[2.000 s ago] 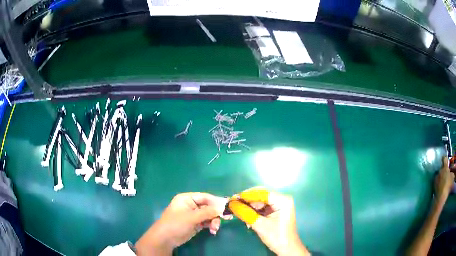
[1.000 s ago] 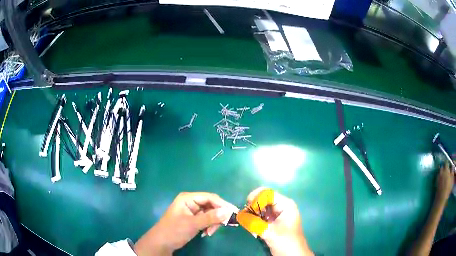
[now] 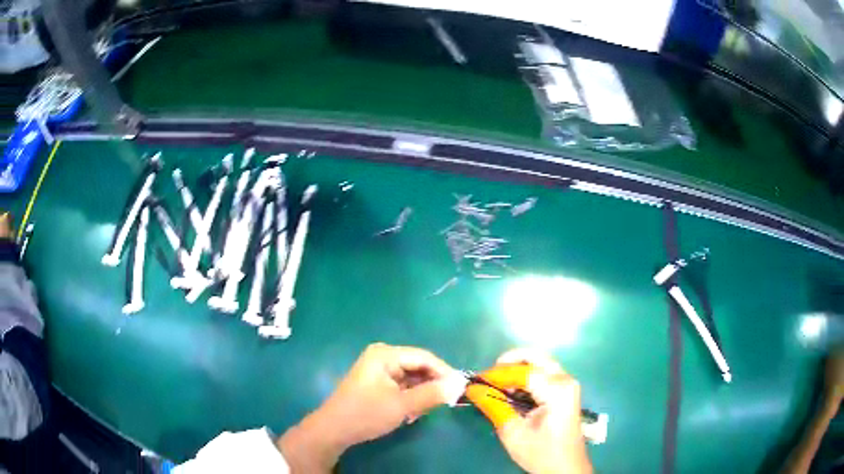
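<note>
My left hand [image 3: 384, 398] pinches a small white piece [image 3: 454, 388] between thumb and fingertips at bottom centre. My right hand [image 3: 541, 407], with orange finger cots, meets it from the right and grips dark thin wires [image 3: 518, 399] at the white piece. A white block end [image 3: 595, 427] shows just right of my right hand; whether it joins the held piece is hidden by the hand. Several white strips with black wires [image 3: 236, 250] lie at the left. A loose heap of short grey bits [image 3: 477, 243] lies beyond my hands.
One white strip with black wires [image 3: 699, 330] lies at right across the dark tape line. Behind the metal rail [image 3: 370, 143] is a clear bag with white pieces [image 3: 592, 97]. A blue tray [image 3: 23, 153] stands far left. Another person's arm [image 3: 819, 426] is at right, a sleeve [image 3: 23, 343] at left.
A strip with wires has appeared on the mat at right since the oldest frame. The view has shifted, moving the bench items rightward. The block end beside my right hand now shows; both hands stay together.
</note>
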